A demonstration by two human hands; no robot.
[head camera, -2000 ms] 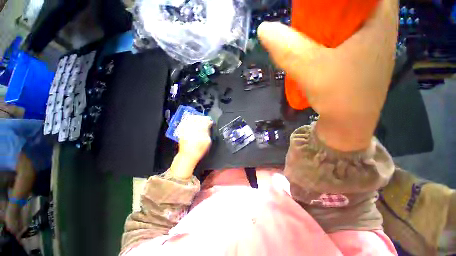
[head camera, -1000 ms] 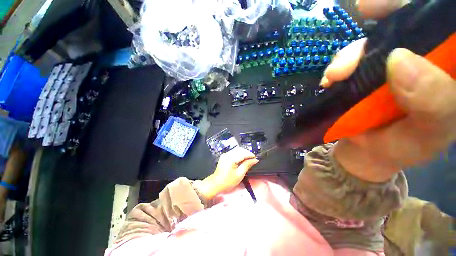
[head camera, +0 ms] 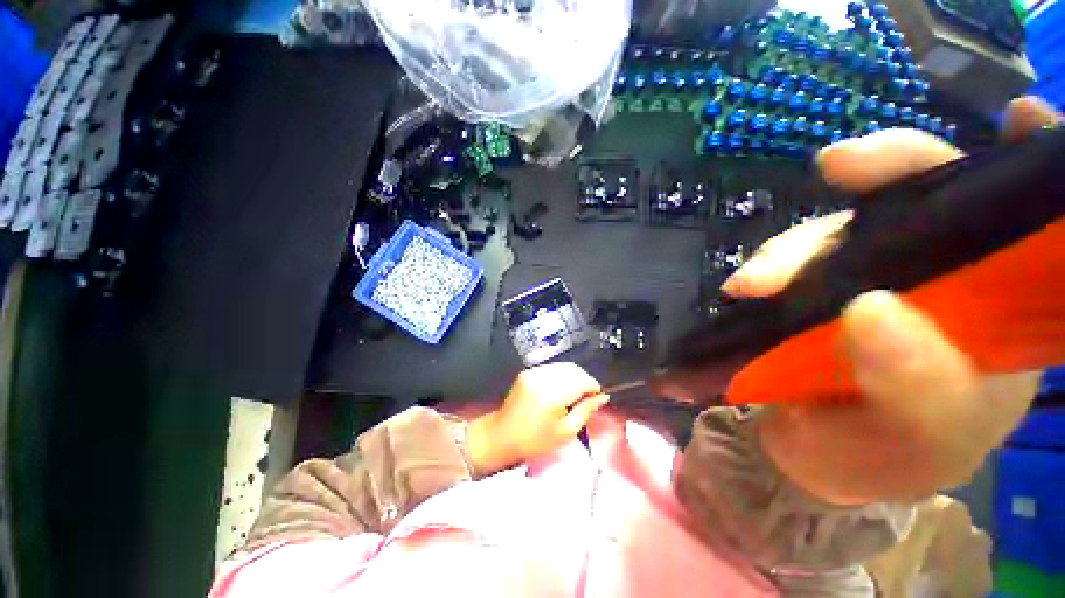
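My right hand (head camera: 923,409) is large at the right and holds the black and orange-red electric screwdriver (head camera: 888,286), its thin bit pointing left. My left hand (head camera: 541,411) is near the bench's front edge, thumb and finger pinched together at the bit's tip; anything tiny between them is too small to tell. Just above it lies a black plastic housing with a clear and silvery inside (head camera: 544,322), tilted. Another black housing (head camera: 623,328) lies to its right. The blue screw tray (head camera: 422,283), full of silvery-white grains, stands to the left.
More black housings (head camera: 607,190) lie in a row behind. Circuit boards (head camera: 782,99) fill the back right. A clear plastic bag (head camera: 502,53) and loose black parts (head camera: 450,193) lie behind the tray. Pale plates (head camera: 76,140) lie far left. A green conveyor (head camera: 111,432) runs at the lower left.
My left hand has left the screw tray and come to the screwdriver's bit. My right hand has lowered the screwdriver from upright to slanting left. The camera view has shifted.
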